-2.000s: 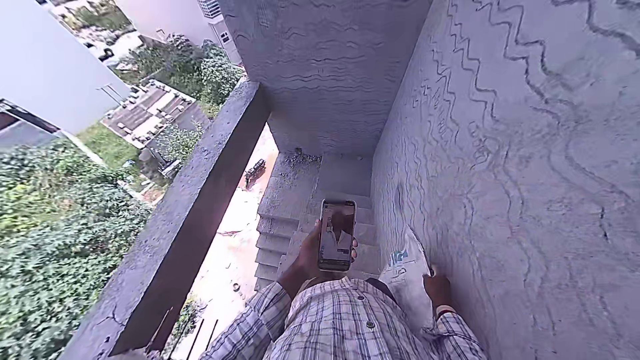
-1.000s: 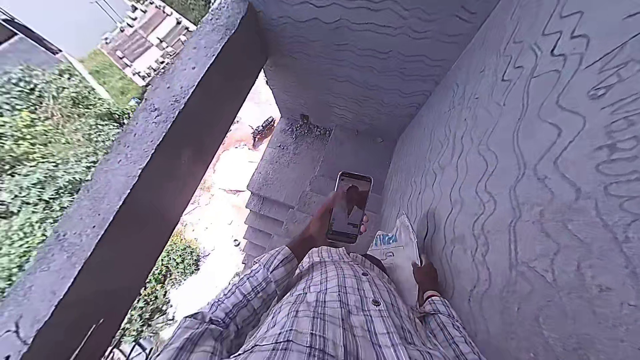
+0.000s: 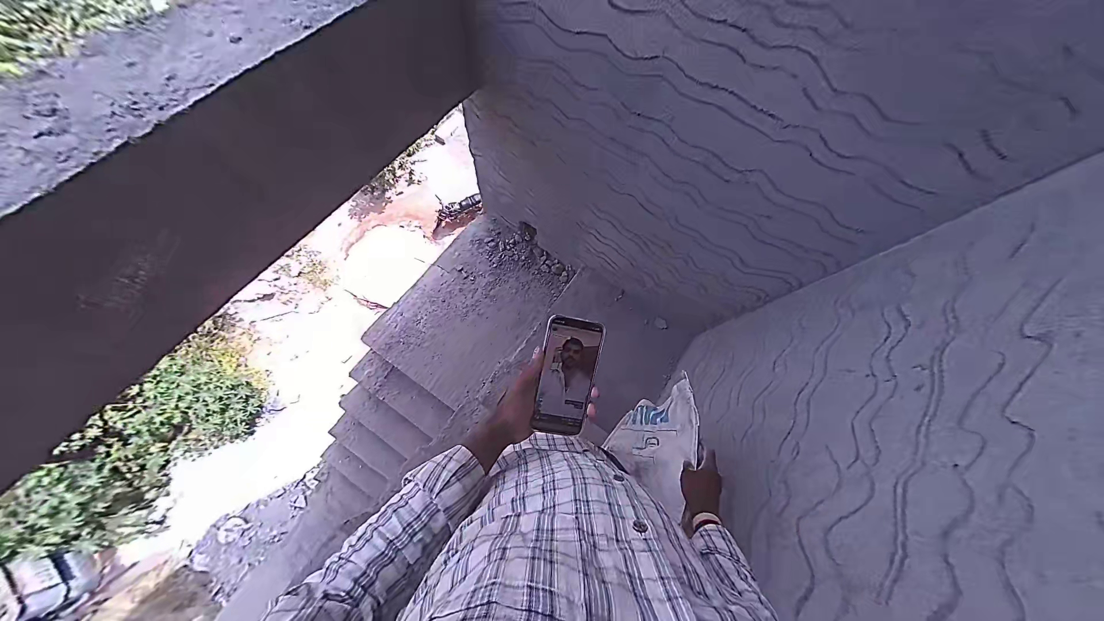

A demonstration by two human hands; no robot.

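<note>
My left hand (image 3: 519, 401) is closed around a smartphone (image 3: 569, 375), held upright in front of my chest. A person shows on its lit screen. Low on the right, my right hand (image 3: 703, 485) grips the edge of a white printed sack (image 3: 660, 444), which hangs beside my checked shirt. The sack's lower part is hidden behind the shirt. Past the phone lie a concrete landing (image 3: 466, 293) and concrete steps (image 3: 388, 397) to its lower left.
Grooved plaster walls (image 3: 906, 414) rise ahead and close on my right. A thick concrete parapet (image 3: 216, 190) runs along the left. Rubble (image 3: 522, 250) lies in the landing's corner. Beyond the open side, far below, are bushes (image 3: 190, 397) and bright ground.
The view has swung down and to the left, bringing more of the landing and steps into sight. Both hands keep hold of the phone and the sack.
</note>
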